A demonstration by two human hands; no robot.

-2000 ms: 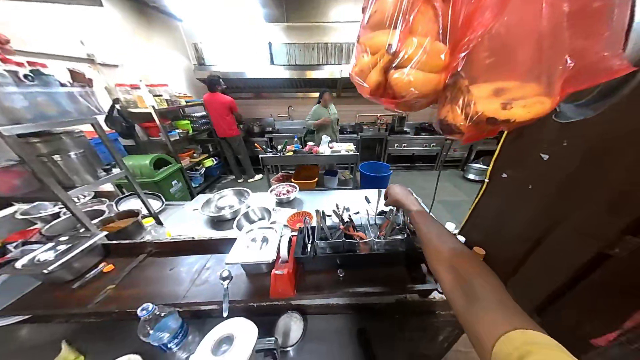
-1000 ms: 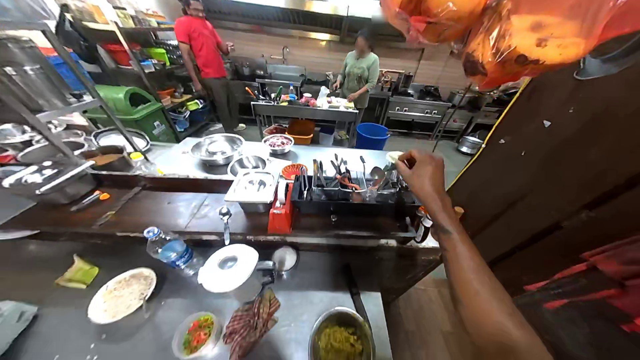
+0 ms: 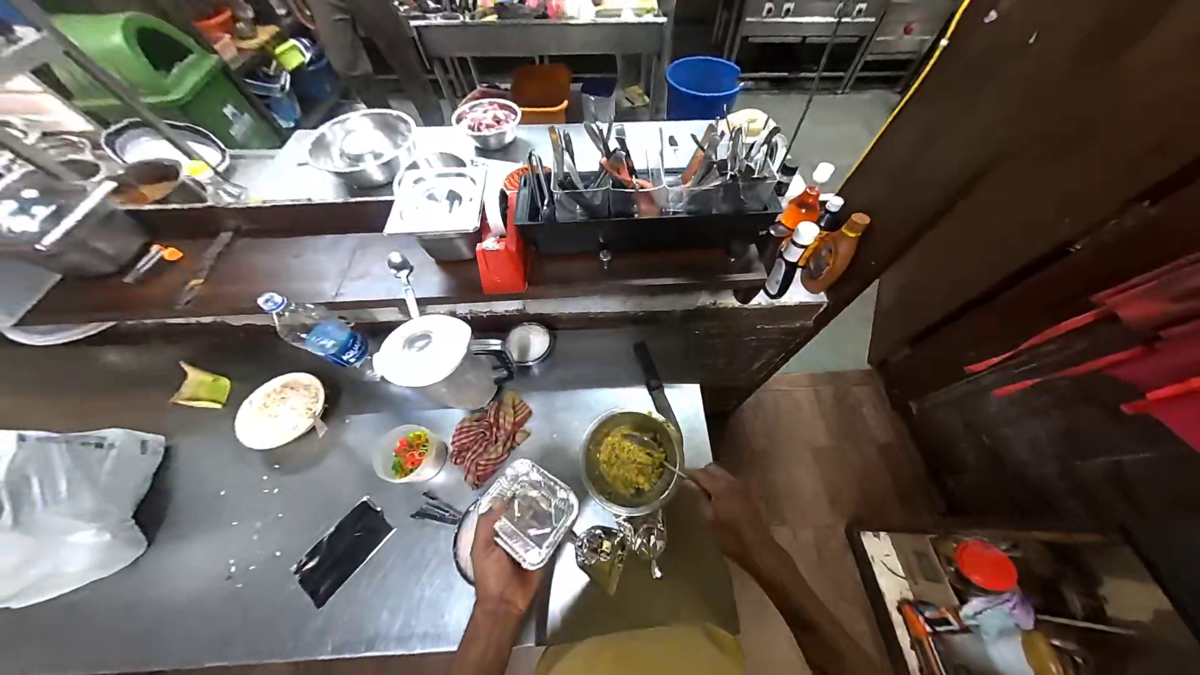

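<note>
My left hand (image 3: pixel 504 567) holds an empty-looking aluminium foil container (image 3: pixel 536 514) by its near left side, above the steel counter. Just right of it stands a steel bowl (image 3: pixel 592 469) of chunky yellow-green food (image 3: pixel 630 461). My right hand (image 3: pixel 729 506) grips the handle of a spoon (image 3: pixel 677 471) whose head rests in that food. Below the bowl lie crumpled foil pieces (image 3: pixel 600 547). A checked cloth (image 3: pixel 489 437) and a tub of chopped red and green vegetables (image 3: pixel 411 454) sit to the upper left.
A knife (image 3: pixel 654 380) lies behind the bowl. Further left are a lidded jug (image 3: pixel 436 361), a water bottle (image 3: pixel 323 336), a plate with food remains (image 3: pixel 279 411), a black phone-like slab (image 3: pixel 343 551) and a plastic bag (image 3: pixel 70 511). Sauce bottles (image 3: pixel 795 258) and a cutlery rack (image 3: pixel 647 230) stand on the shelf.
The view has tipped down to the counter. My right hand has come from beside the cutlery rack to the spoon in the bowl. My left hand, unseen before, now shows with the foil container.
</note>
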